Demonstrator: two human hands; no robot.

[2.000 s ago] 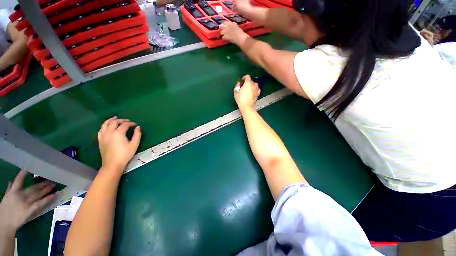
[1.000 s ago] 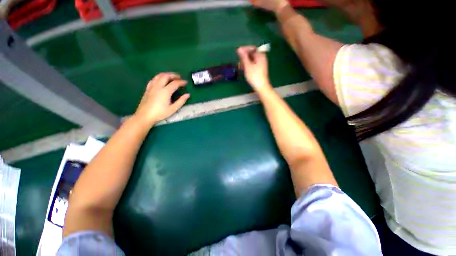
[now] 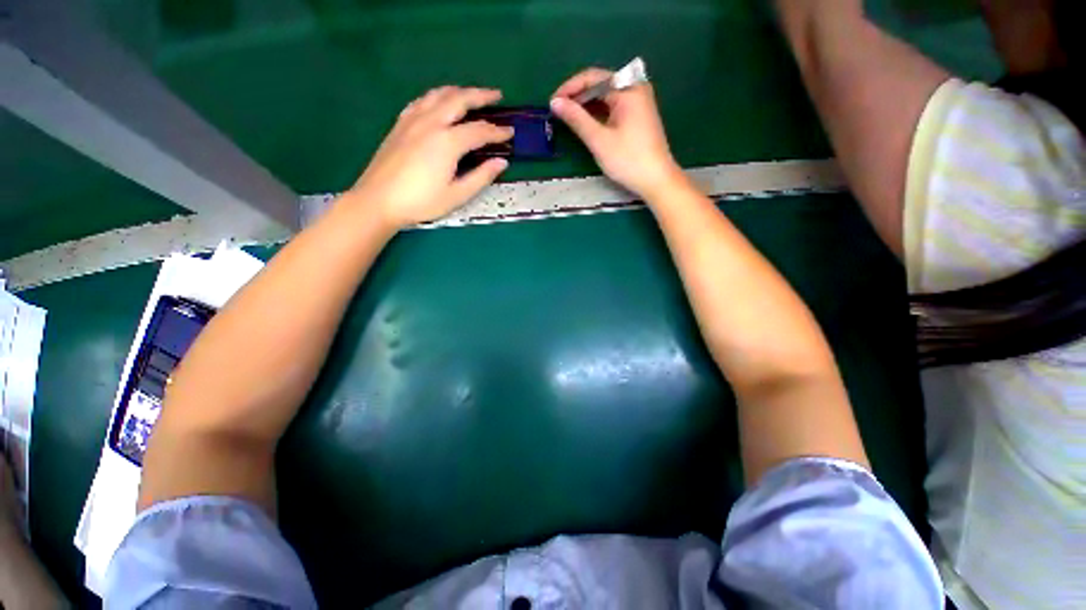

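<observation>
A dark keypad phone [image 3: 532, 135] lies on the green conveyor just beyond the pale rail. My left hand [image 3: 438, 153] is over its left end, fingers on it and partly hiding it. My right hand [image 3: 619, 129] is at its right end, thumb and index finger pinched together at the phone's edge. Whether a small part is between those fingertips is hidden. A small white piece [image 3: 629, 74] sticks out at the right hand's fingers; I cannot tell if it is worn or held.
A sample phone [image 3: 155, 369] lies on white paper [image 3: 107, 524] at the left, partly behind my left forearm. A grey post [image 3: 131, 107] stands at upper left. The pale conveyor rail [image 3: 762, 179] crosses the view. A neighbour's arm [image 3: 852, 107] is at right. More sheets [image 3: 18, 358] lie far left.
My left hand has moved right and onto the phone, which it was beside before. My right hand has closed in to the phone's right end. The view has shifted, and the trays are out of it.
</observation>
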